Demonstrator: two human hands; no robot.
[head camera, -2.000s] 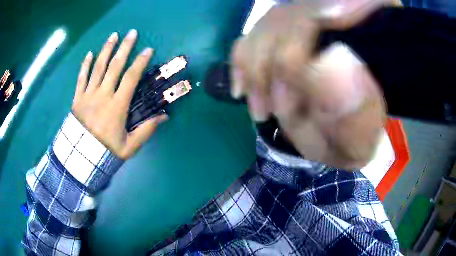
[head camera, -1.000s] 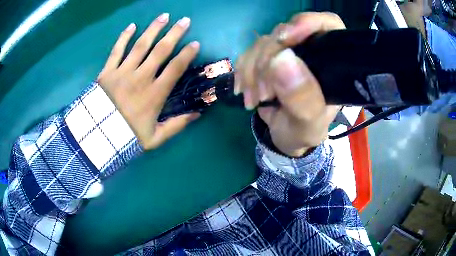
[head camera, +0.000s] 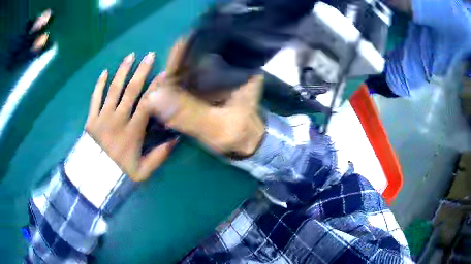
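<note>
My left hand lies with spread fingers on the green bench mat, its thumb and forefinger beside a black connector housing. The copper terminals at the housing's tip are hidden behind my right hand. My right hand is blurred and closed around the black electric screwdriver, which slants up to the upper right. Its fingers are over the end of the housing, close to my left forefinger. The driver's tip and any screw cannot be seen.
Another black assembly with copper tips lies at the upper left. A white-grey device, blurred, stands at the upper right. An orange-red rimmed tray is right of my right arm. A person's blue sleeve shows at the upper right. Cartons are lower right.
My right hand has moved left with the screwdriver, over the housing end, and the driver now slants upward. The copper terminals are now covered. The view has shifted, so the upper-left assembly shows again.
</note>
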